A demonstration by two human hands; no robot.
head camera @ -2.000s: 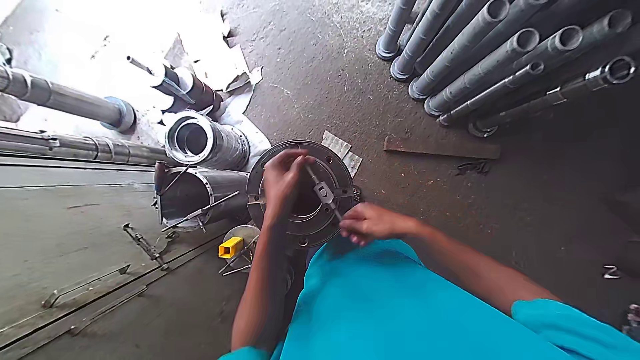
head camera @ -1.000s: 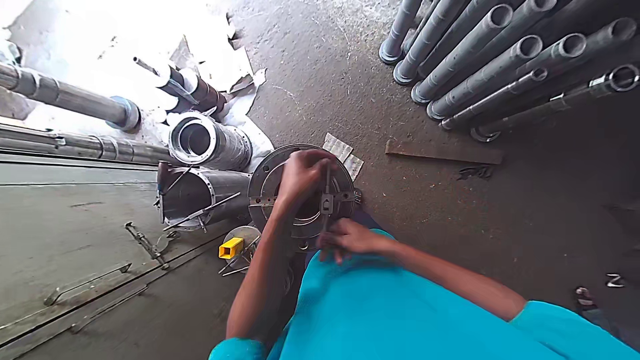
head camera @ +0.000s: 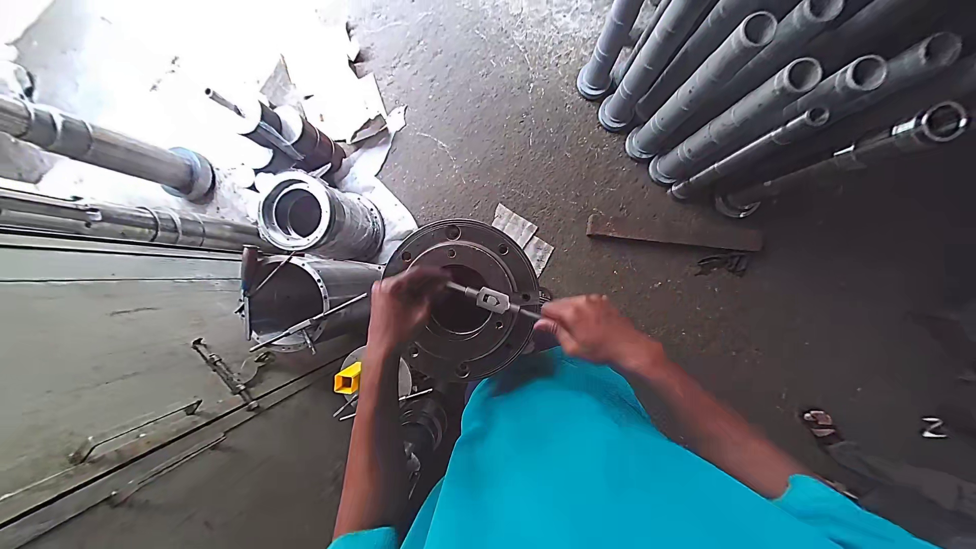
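Note:
A metal tap wrench (head camera: 493,300) lies across the right part of a round steel flange (head camera: 412,255) with bolt holes around its rim. My left hand (head camera: 412,301) is closed around the wrench's left handle, over the flange's left side; its fingers are blurred. My right hand (head camera: 585,326) grips the other handle just beyond the flange's right edge. The wrench body hides what is directly under it, so whether a tap sits in a hole cannot be told. The wide bore of the flange opens between my hands.
Left of the flange lie two metal cylinders (head camera: 358,225) (head camera: 335,293) and long shafts (head camera: 114,152). A yellow square tube (head camera: 348,378) is near my left forearm. Grey pipes (head camera: 709,84) stand at upper right, above a rusty flat bar (head camera: 671,232).
The tap wrench has turned from nearly upright in view to nearly level. My right hand has moved from below the flange to its right side, and my left hand has moved left.

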